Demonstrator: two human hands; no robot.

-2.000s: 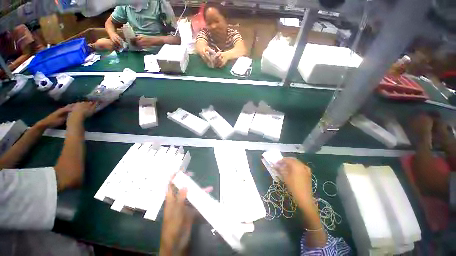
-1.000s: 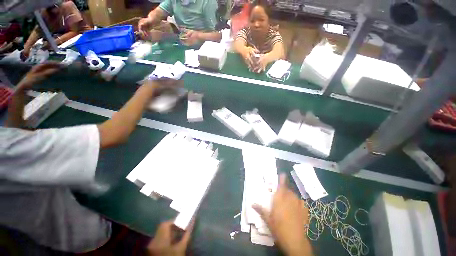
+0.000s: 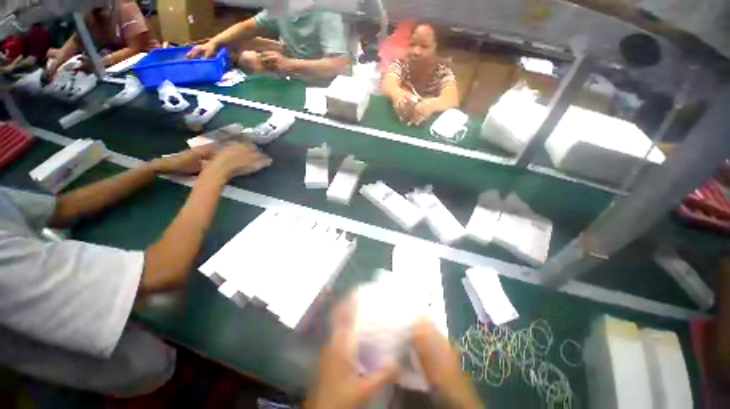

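Note:
A white carton (image 3: 383, 315), blurred, with a purplish patch low on its face, is held between my two hands at the lower middle. My left hand (image 3: 348, 359) grips its left and lower side. My right hand (image 3: 436, 355) is at its right side; blur hides whether its fingers are closed on it. Flat white carton pieces (image 3: 418, 264) lie behind and partly under my hands. A row of set-up white cartons (image 3: 276, 260) lies to the left, open flaps at the far end. Small folded white papers (image 3: 491, 295) lie to the right.
Tangled rubber bands (image 3: 512, 351) lie right of my hands, beside cream-white blocks (image 3: 640, 363). Beyond the white strip stand several open cartons (image 3: 398, 205). A neighbour's arms (image 3: 180, 216) reach in at left. A grey metal post (image 3: 632, 196) slants down at right. A blue bin (image 3: 180, 67) stands far left.
My left hand has left the carton row's near end and moved right; my right hand has drawn nearer. Both now meet around a carton. One more carton stands beyond the white strip.

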